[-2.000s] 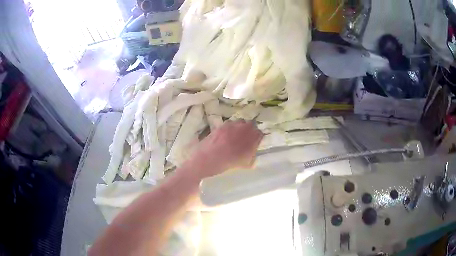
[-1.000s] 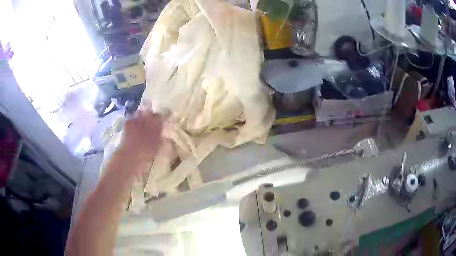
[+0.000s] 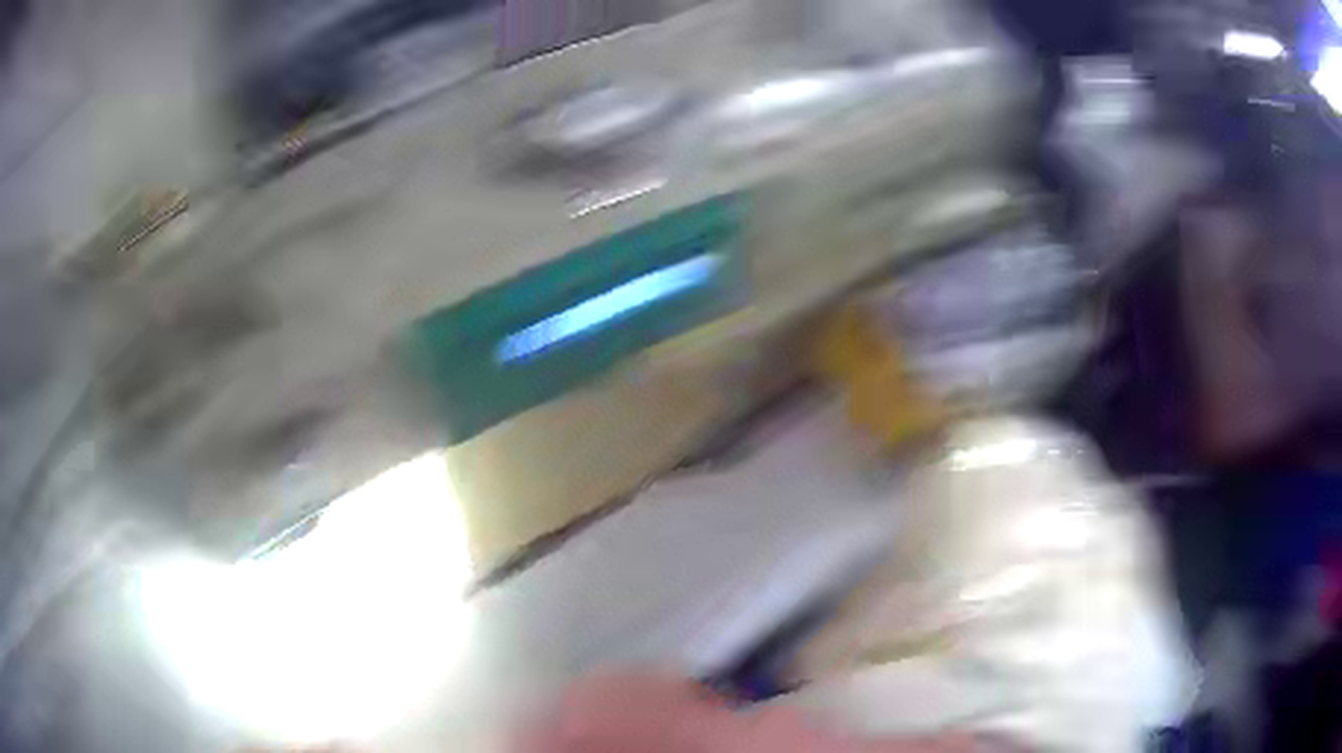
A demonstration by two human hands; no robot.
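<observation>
The view is heavily blurred. The cream sewing machine point(image 3: 398, 250) slants across the upper left and middle, with its green control panel point(image 3: 456, 368) and lit blue-white display. Strong lamp glare hides the needle area at lower left. What looks like my right hand point(image 3: 633, 714) is a blurred skin-coloured shape at the bottom edge, mostly cut off; its fingers and anything in it cannot be made out. My left hand cannot be made out. A bagged cream bundle point(image 3: 1045, 574) lies at the lower right.
The white table point(image 3: 633, 566) shows below the machine, with a dark slim item on it. A yellow item point(image 3: 876, 375) and clear plastic point(image 3: 979, 316) lie right of the control panel. A blurred skin-coloured shape, possibly another person's arm, shows at the far right.
The view has swung right and down along the machine. The cream heap and strips, with my left hand at them, have left the picture. A hand now shows at the bottom edge.
</observation>
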